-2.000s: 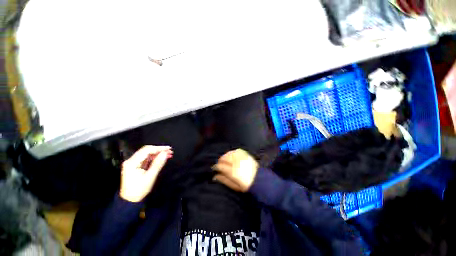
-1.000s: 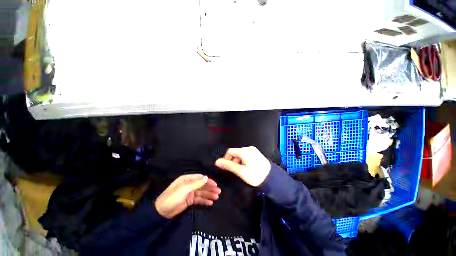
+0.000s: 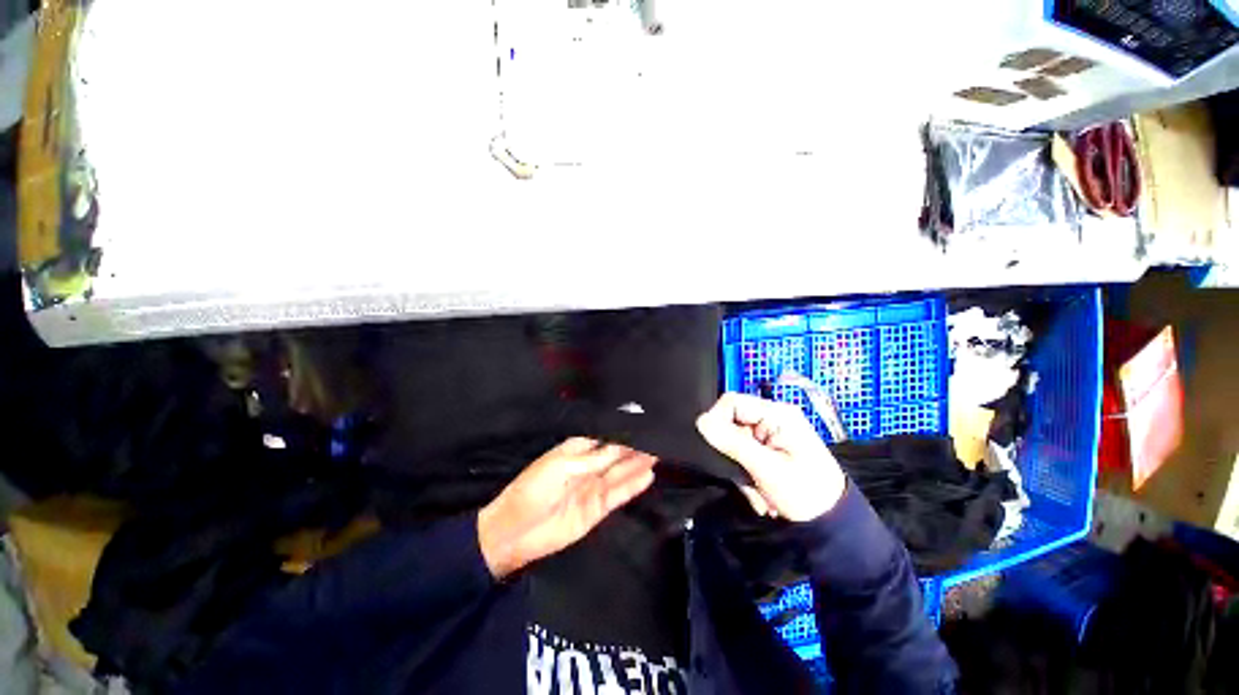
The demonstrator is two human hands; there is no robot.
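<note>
A black fabric piece point(image 3: 666, 437) is at chest height over my lap. It merges with the dark clothing, so its outline is hard to see. A small white mark shows near its upper edge. My right hand point(image 3: 777, 459) is closed on the fabric's right end, between thumb and fingers. My left hand point(image 3: 564, 502) is to the left, palm partly up with fingers extended, and its fingertips meet the fabric's lower left edge. Whether the left fingers grip it cannot be told.
The white table point(image 3: 408, 245) runs across the top. A clear packet point(image 3: 1006, 179) and dark red handles point(image 3: 1107, 170) lie at its right. Below are a blue basket point(image 3: 1080, 407), a blue mesh crate point(image 3: 870, 356) and a black fabric heap point(image 3: 938, 502). A machine panel point(image 3: 1155, 30) is top right.
My right hand has moved right and now grips black fabric. My left hand has moved slightly right and up to the fabric's edge. The view first swung level, then shifted a little.
</note>
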